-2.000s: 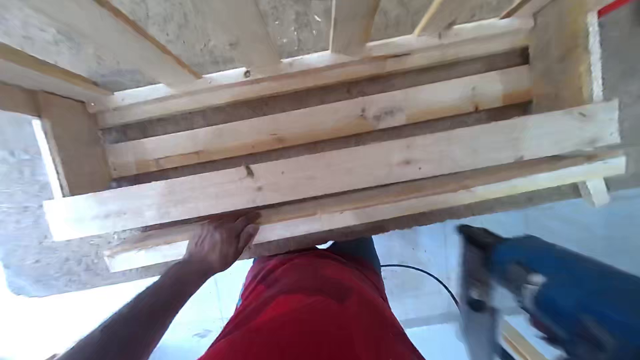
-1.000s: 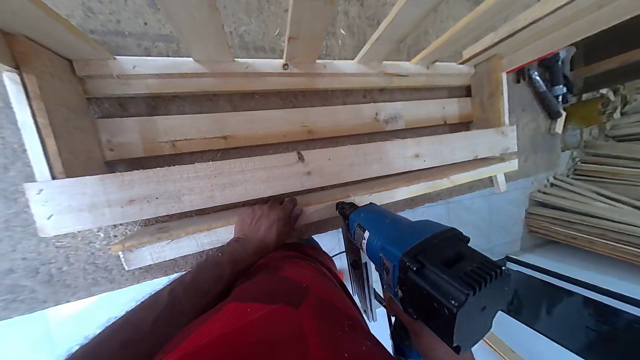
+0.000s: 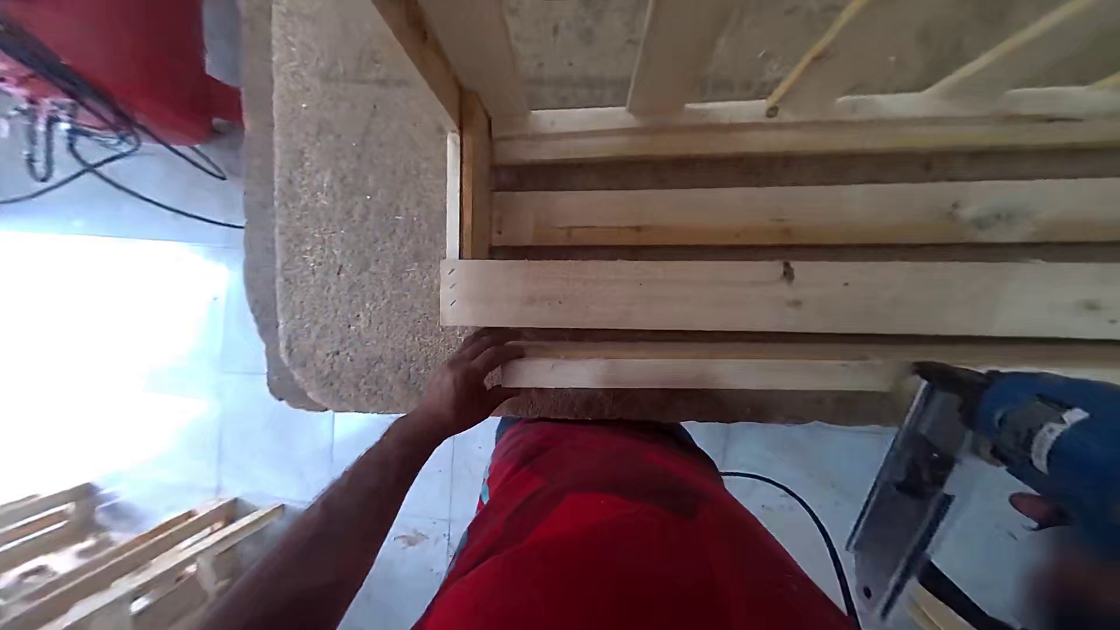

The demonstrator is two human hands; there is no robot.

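My left hand [image 3: 468, 382] grips the left end of a narrow wooden strip [image 3: 700, 374] near the front edge of the board-topped bench. My right hand [image 3: 1046, 525], blurred at the lower right, holds a blue pneumatic stapler [image 3: 1050, 429]; its nose is close to the strip's right part, and whether they touch is unclear. Just beyond the strip lies a wider wooden slat [image 3: 700, 296] with several staples at its left end, overlapping the upright end board [image 3: 474, 175] of a wooden frame. Another slat [image 3: 700, 216] runs parallel farther in.
The worn bench top [image 3: 359, 262] extends left of the frame. A red tank [image 3: 131, 61] with black hoses [image 3: 166, 206] stands at the upper left. Wooden frames [image 3: 149, 569] lie at the lower left. A thin black hose [image 3: 801, 503] hangs by the bench on the right.
My left hand now holds the strip at its left end; earlier it lay farther along it. The stapler remains in my right hand. The view has shifted left.
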